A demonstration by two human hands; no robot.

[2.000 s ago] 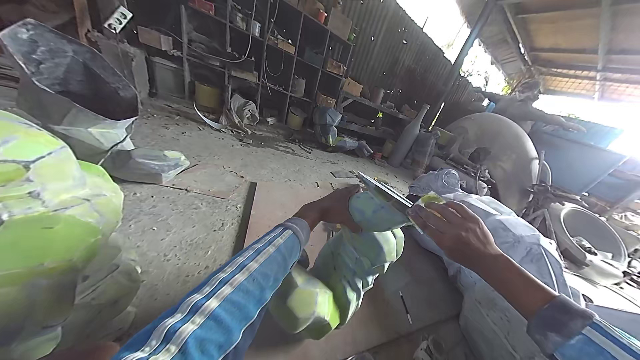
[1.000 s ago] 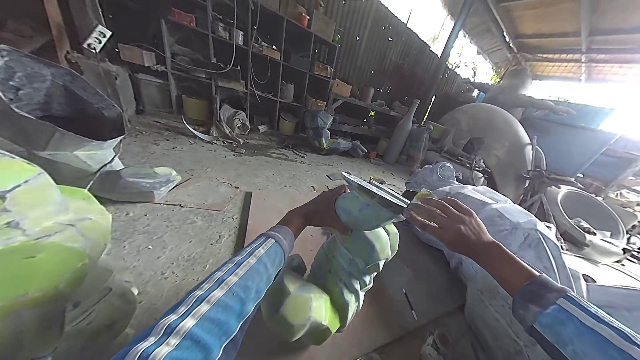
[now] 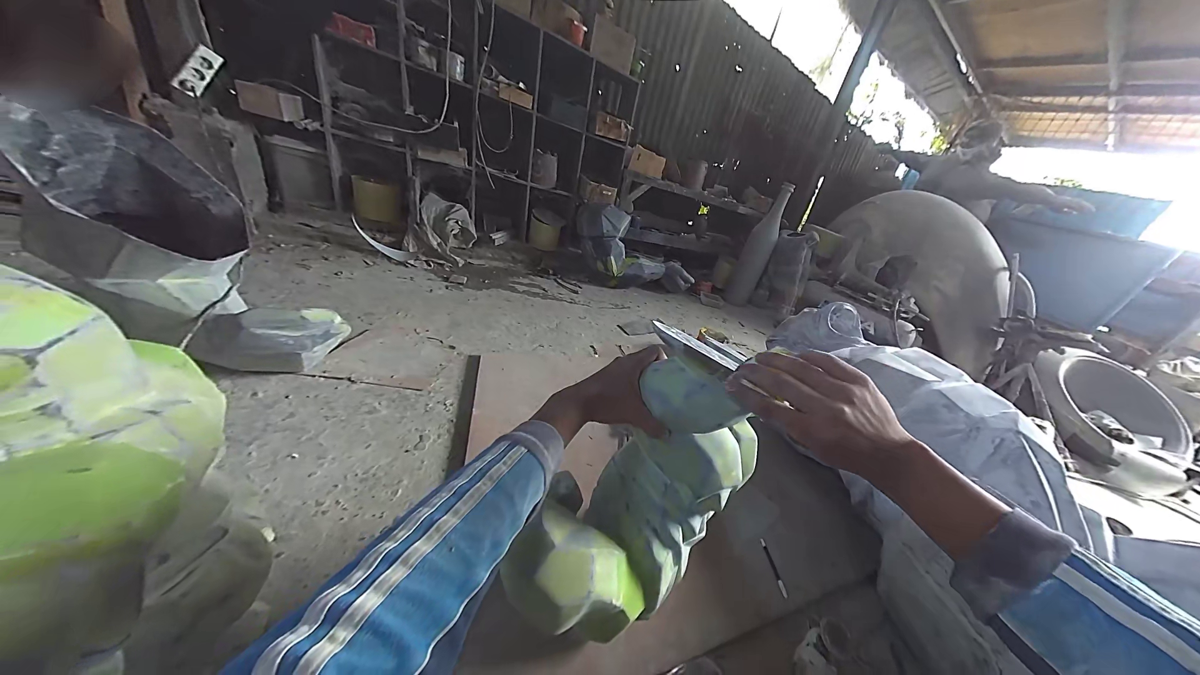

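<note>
My left hand [image 3: 619,389] grips the upper left end of a faceted, green and grey sculpted piece [image 3: 656,497], which stands on a brown board [image 3: 506,398]. My right hand [image 3: 825,408] lies on the right side of the same end, fingers bent over something small and yellowish that is mostly hidden. A flat, pale-edged plate [image 3: 698,347] forms the top of that end, between both hands. A thin pen-like stick [image 3: 773,567] lies on the board to the right of the piece.
Large faceted green forms [image 3: 84,441] stand at the left, near a hollow grey form [image 3: 131,253]. A grey faceted figure [image 3: 947,422] lies close on the right. Shelves with boxes [image 3: 487,103] line the back. Behind a big rounded form, a person [image 3: 975,173] is at the right rear.
My right hand has shifted slightly along the side of the piece. My left hand keeps its hold at the upper left end.
</note>
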